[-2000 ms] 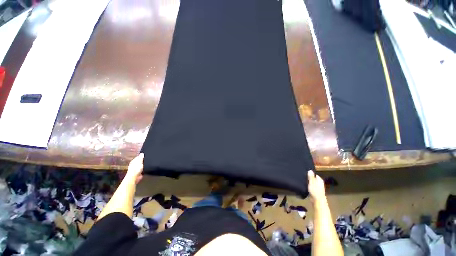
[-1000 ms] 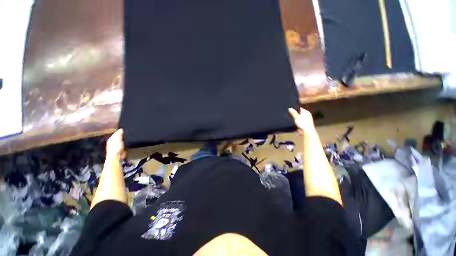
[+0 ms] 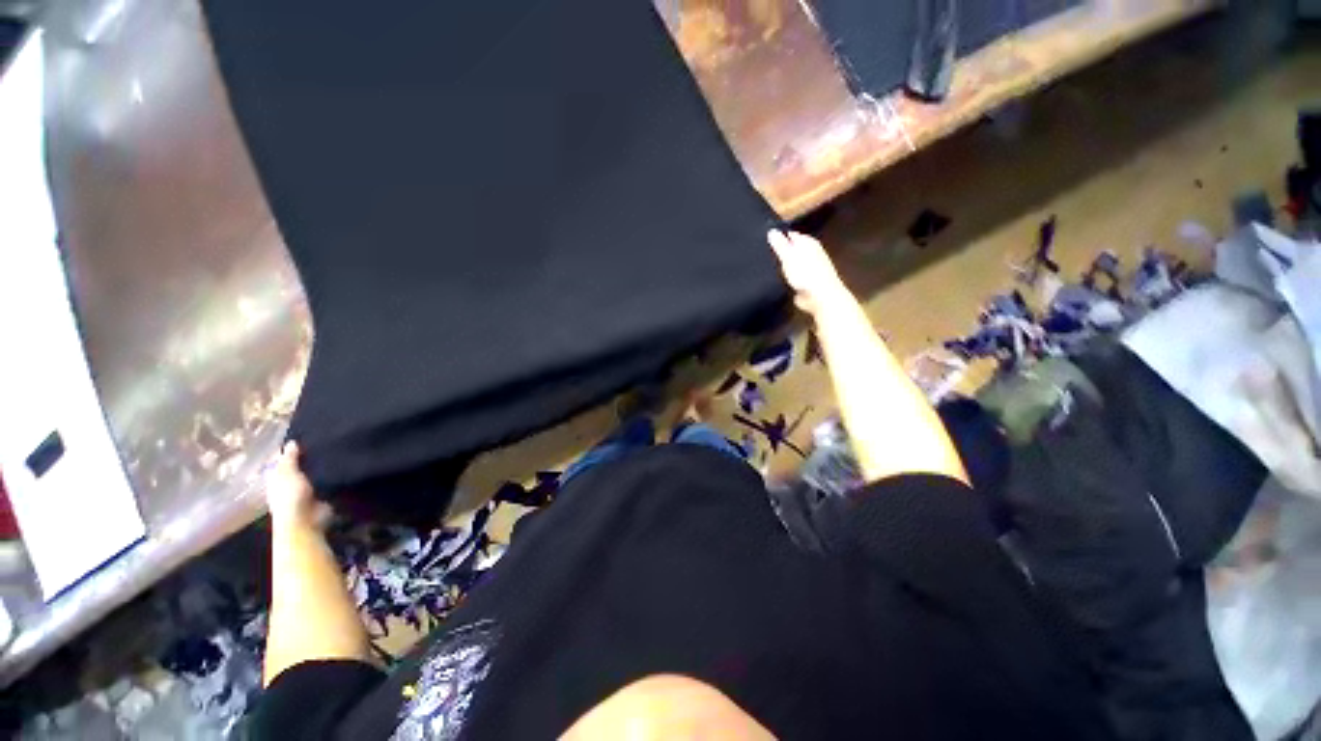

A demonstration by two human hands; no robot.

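A wide matte black fabric point(image 3: 507, 203) lies on the brown table point(image 3: 160, 203) and its near end hangs past the table's front edge. My left hand point(image 3: 291, 489) grips the fabric's near left corner. My right hand point(image 3: 806, 269) grips its near right corner, higher in the picture. The fabric's near edge droops a little between my hands, with a fold along it. The fingertips are partly hidden by the cloth.
A white-topped lay point(image 3: 65, 362) with a small dark oblong lies at the left. A dark lay point(image 3: 869, 44) with a black clamp or weight point(image 3: 932, 51) is at the upper right. Scraps point(image 3: 1065, 311) and a pale cloth pile point(image 3: 1231, 326) lie on the floor.
The view has tilted down and rotated, so the table edge now slopes up to the right. Both hands still hold the corners. The fabric's near edge now droops with a fold.
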